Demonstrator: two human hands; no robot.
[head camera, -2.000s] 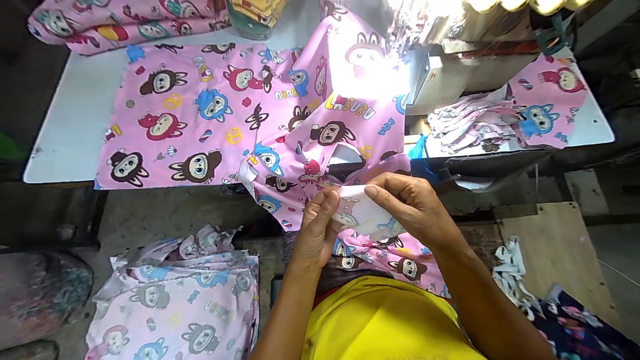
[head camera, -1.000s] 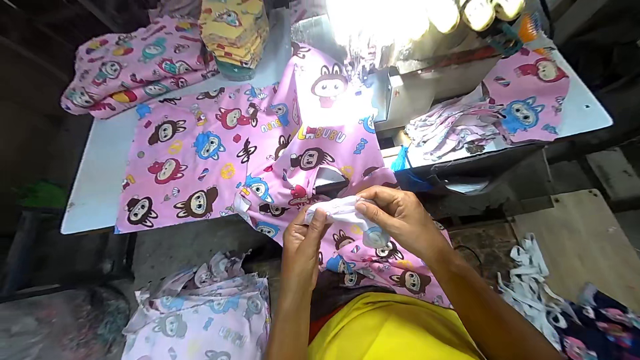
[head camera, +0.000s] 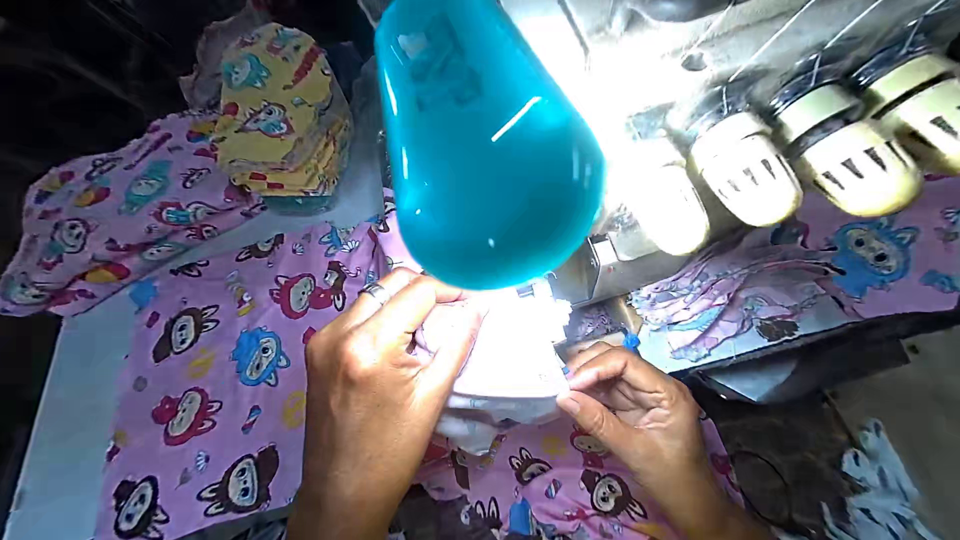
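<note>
A small pale fabric piece (head camera: 510, 356) lies bright under a strong light at the machine's front. My left hand (head camera: 382, 367), with a ring on one finger, pinches its left side. At its lower right corner, my right hand (head camera: 637, 412) holds the edge between thumb and forefinger. Pink fabric printed with cartoon figures (head camera: 225, 375) spreads over the table to the left and hangs below my hands. A glossy teal rounded object (head camera: 487, 150) in front hides the area above the piece. Glare hides the machine's working parts.
Yellow printed cut pieces (head camera: 285, 112) are stacked at the upper left beside a bunched pink printed cloth (head camera: 127, 217). Cream-coloured knobs or dials (head camera: 746, 169) line the machine (head camera: 592, 262) on the right. Below them lie pale fabric scraps (head camera: 735, 300) on the white table (head camera: 82, 390).
Both hands have brought the pale piece from near my lap up to the lit front of the machine. The view has moved much closer, and the teal object now shows.
</note>
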